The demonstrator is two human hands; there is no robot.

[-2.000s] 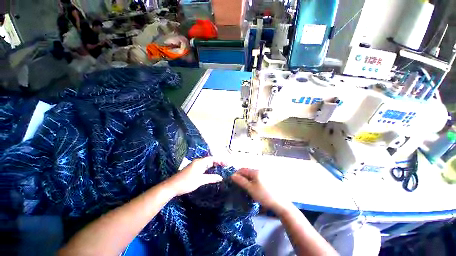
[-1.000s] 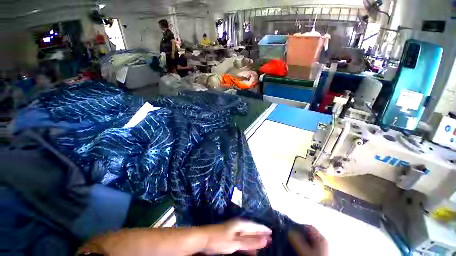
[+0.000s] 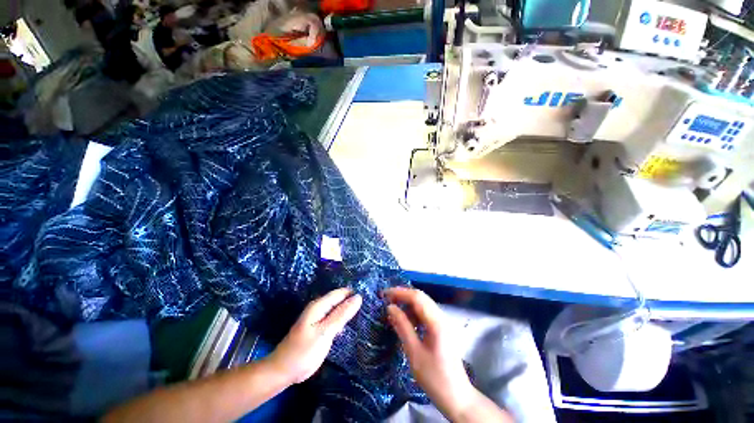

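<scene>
The dark navy garment (image 3: 223, 206) with pale blue-white broken lines lies heaped on the left and hangs over the table's front edge toward the lap. My left hand (image 3: 318, 335) holds its cloth with thumb and fingers, below a small white label (image 3: 331, 248). My right hand (image 3: 422, 343) pinches the same cloth just to the right, fingertips near those of my left hand. A white paper slip (image 3: 89, 173) lies on the heap at the left. No tool shows in either hand.
The white sewing machine (image 3: 529, 111) stands on the cream table (image 3: 463, 248), right of the garment. A blue-handled tool (image 3: 597, 231) lies under its arm. Black scissors (image 3: 726, 235) lie far right. A large white roll (image 3: 620, 355) sits below the table. A person (image 3: 169, 37) is in the background.
The view has swung back down and right from the workshop. The hands now show fully over the lap, holding a flatter stretch of cloth, with the label exposed above them.
</scene>
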